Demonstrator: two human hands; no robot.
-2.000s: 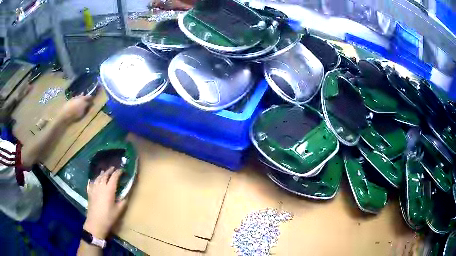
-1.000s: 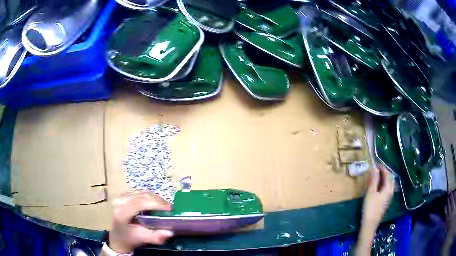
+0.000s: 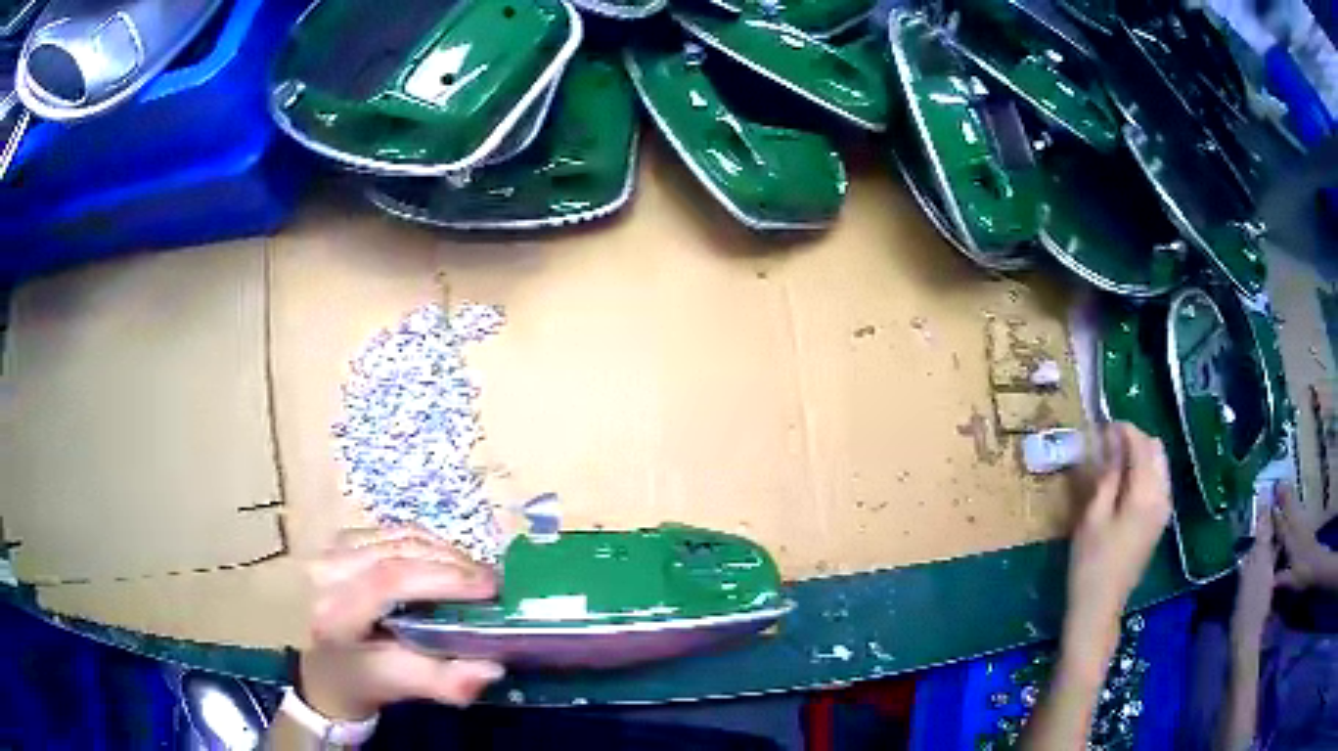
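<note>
My left hand (image 3: pixel 389 624) grips the left end of a green housing (image 3: pixel 631 594), held on edge near the bench's front edge, silvery rim downward. A small silvery piece (image 3: pixel 539 512) shows just behind the housing. A heap of tiny fittings (image 3: pixel 411 418) lies on the cardboard behind my left hand. My right hand (image 3: pixel 1127 499) is at the right, fingertips together beside a small pale block (image 3: pixel 1051 451) on the brown-stained patch. Whether its fingers hold something thin is too blurred to tell.
Green shells (image 3: pixel 763 162) are heaped along the back and right. A blue crate (image 3: pixel 147 176) with a silver cover (image 3: pixel 88 59) stands at back left. A lower blue bin (image 3: pixel 1130 690) with small parts is below the bench's right front. Another person's hands (image 3: pixel 1274 550) show at the far right.
The view has swung from the left bench side to the work area and shifted slightly since. My left hand still holds the housing; my right hand has moved slightly up beside the pale block.
</note>
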